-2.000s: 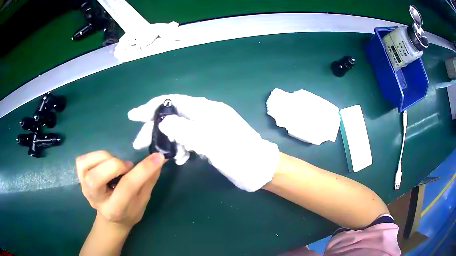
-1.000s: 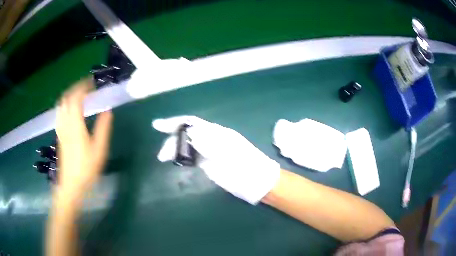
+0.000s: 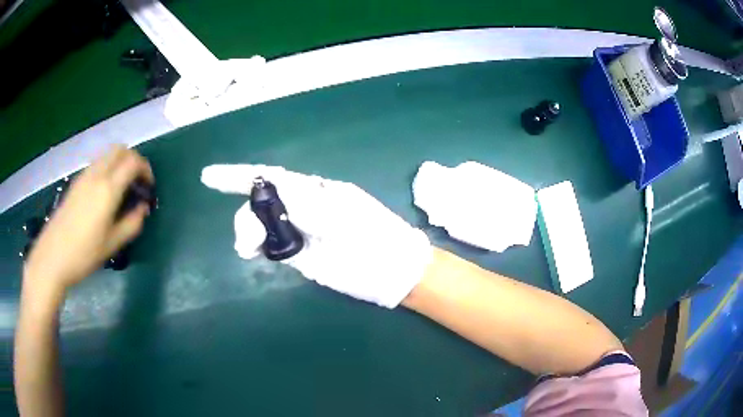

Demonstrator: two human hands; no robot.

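My gloved right hand [image 3: 326, 232] is near the centre, palm up, with a glossy black car charger [image 3: 275, 220] lying across the palm and fingers, silvery tip pointing up and away. My bare left hand [image 3: 90, 216] is at the left over the pile of black chargers [image 3: 119, 261], mostly hiding them. Its fingers curl around a dark charger [image 3: 138, 198], partly hidden. Another black charger [image 3: 540, 118] is alone on the bench near the blue bin.
A crumpled white cloth [image 3: 477, 205] and white block [image 3: 566, 236] lie right of centre. A blue bin [image 3: 599, 106] holds a labelled bottle [image 3: 644, 80]. A white cable [image 3: 644, 248] hangs below. The pale rail [image 3: 391, 60] borders the belt [image 3: 342, 18]; a white bundle [image 3: 208, 88] sits there.
My left hand left the right-hand charger, reached toward the belt edge, and is now lower over the pile with a charger in its fingers. My right hand's charger now lies exposed on its palm.
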